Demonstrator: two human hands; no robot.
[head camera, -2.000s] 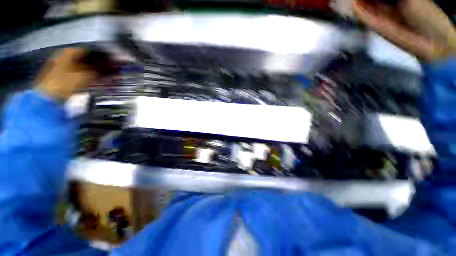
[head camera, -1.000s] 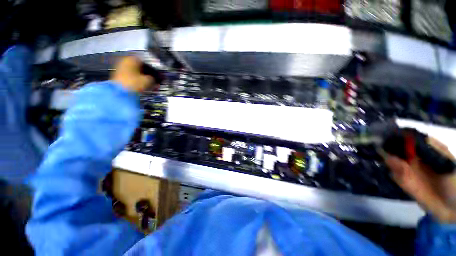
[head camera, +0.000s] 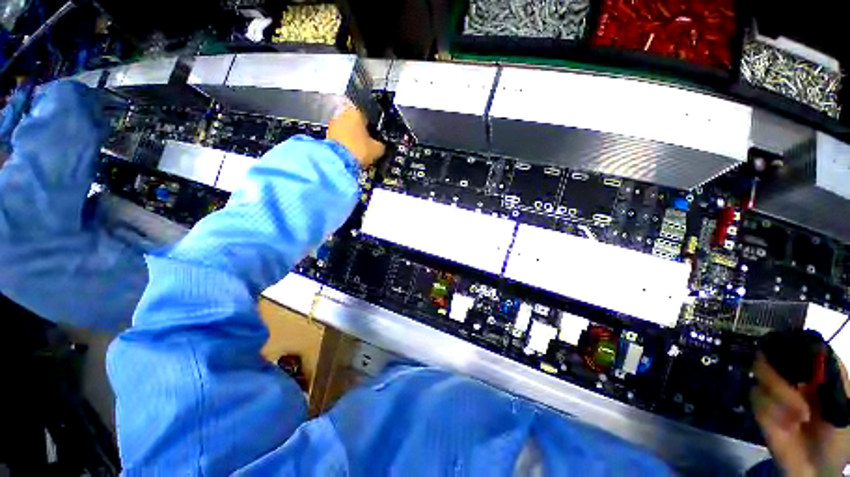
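Note:
My left hand (head camera: 358, 136) is at the left end of a long black circuit board (head camera: 466, 177), beside the end of the rear heatsink (head camera: 615, 102). Its fingertips are dark and partly hidden, so any held part cannot be told. My right hand (head camera: 788, 410) is blurred at the lower right, over the neighbouring board area. Black and some red show at its fingers; whether these are finger cots or held parts is unclear. A front heatsink (head camera: 596, 270) with a flat white face lies along the board. White box components (head camera: 541, 337) and a wound toroid (head camera: 604, 350) stand near the front edge.
A pale metal rail (head camera: 419, 345) runs in front, with an open carton (head camera: 291, 337) below left. Beyond are bins of silver parts (head camera: 527, 17), red parts (head camera: 666, 28) and yellowish parts (head camera: 309, 23). A neighbour's blue sleeve (head camera: 56, 205) is at left.
The view has shifted and sharpened. My left hand has stayed at the board's left end, reaching its rear part. My right hand came down from the upper right to the lower right.

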